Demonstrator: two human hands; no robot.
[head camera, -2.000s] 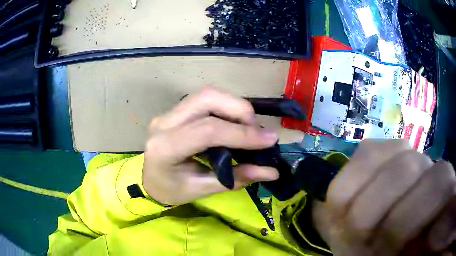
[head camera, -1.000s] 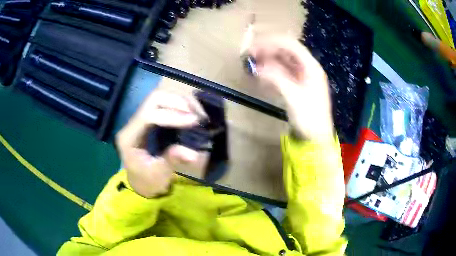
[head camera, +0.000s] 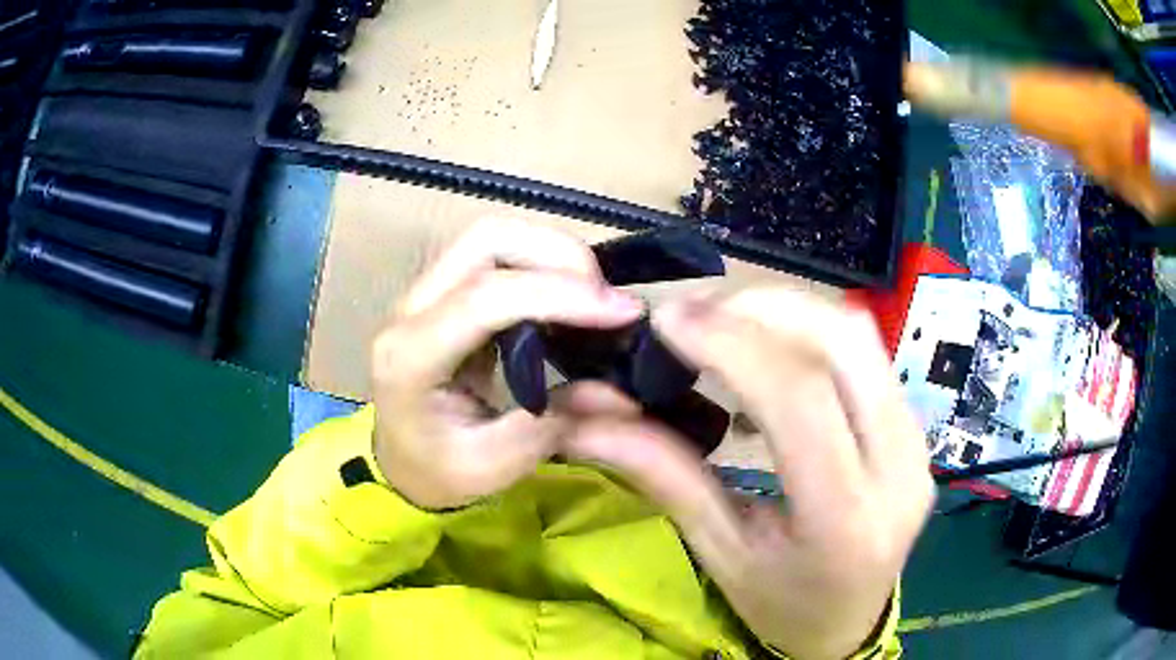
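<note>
A black handle assembly (head camera: 664, 368) with curved black legs is held over the cardboard work mat (head camera: 361, 277). My left hand (head camera: 477, 361) grips its left side, with one curved leg tip showing below the fingers. My right hand (head camera: 787, 451) has its fingers and thumb on the right side of the assembly. A flat black leg (head camera: 664, 257) sticks out above, between the hands. The fingers hide most of the middle of the assembly.
The parts tray (head camera: 516, 194) lies beyond, with small screws (head camera: 442, 99), a pale pointed tool (head camera: 544, 45) and heaped black fittings (head camera: 800, 129). Handle tubes (head camera: 123, 206) lie left. The screw feeder (head camera: 987, 374) is right. A blurred orange screwdriver (head camera: 1070, 116) hangs upper right.
My right hand first left the assembly for the parts tray and is now back on the assembly. My left hand keeps its hold. The view has shifted, and the orange screwdriver now shows.
</note>
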